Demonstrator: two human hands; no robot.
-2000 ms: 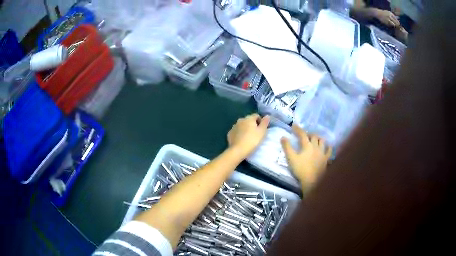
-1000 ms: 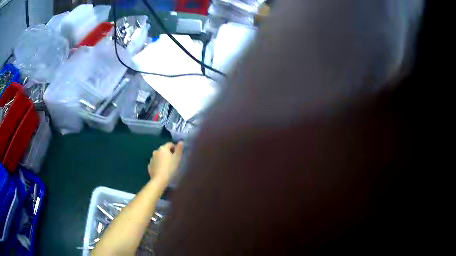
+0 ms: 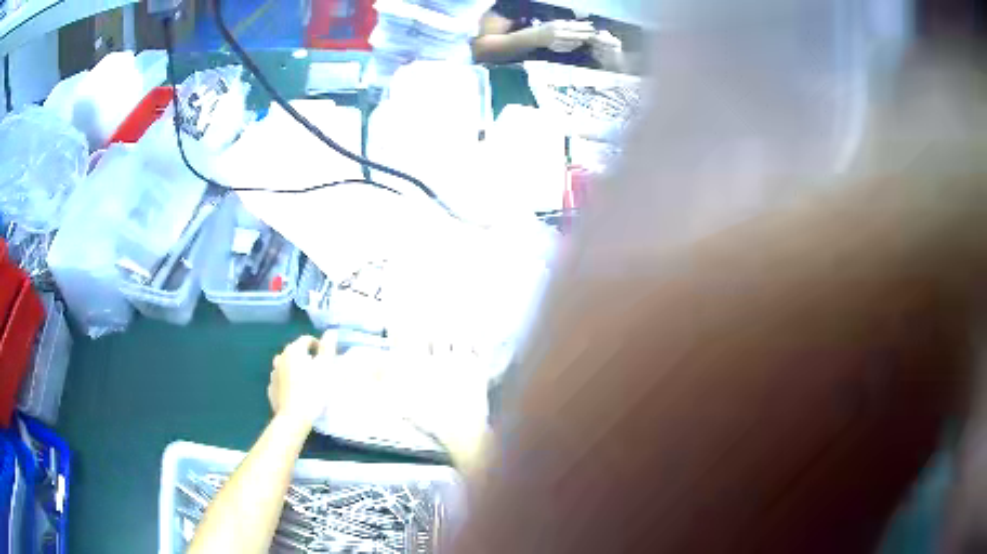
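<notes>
My left hand is at the left end of a small plastic box, fingers curled on its edge. The box is overexposed, so its contents do not show clearly. My right hand is at the box's right side, washed out and partly hidden by a large blurred brown shape; its fingers cannot be made out. Below the box, a white tub holds many silver rod cylinders. My left forearm crosses over the tub.
Clear boxes with parts stand behind the green mat. White paper and black cables lie beyond. Red bins and a blue bin are at left. Another person's hands show at the top. The brown blur covers the right side.
The view has shifted, and the bench scene sits further left. The brown blur has moved right since one second ago, showing the box and part of my right hand again. The bench looks brighter.
</notes>
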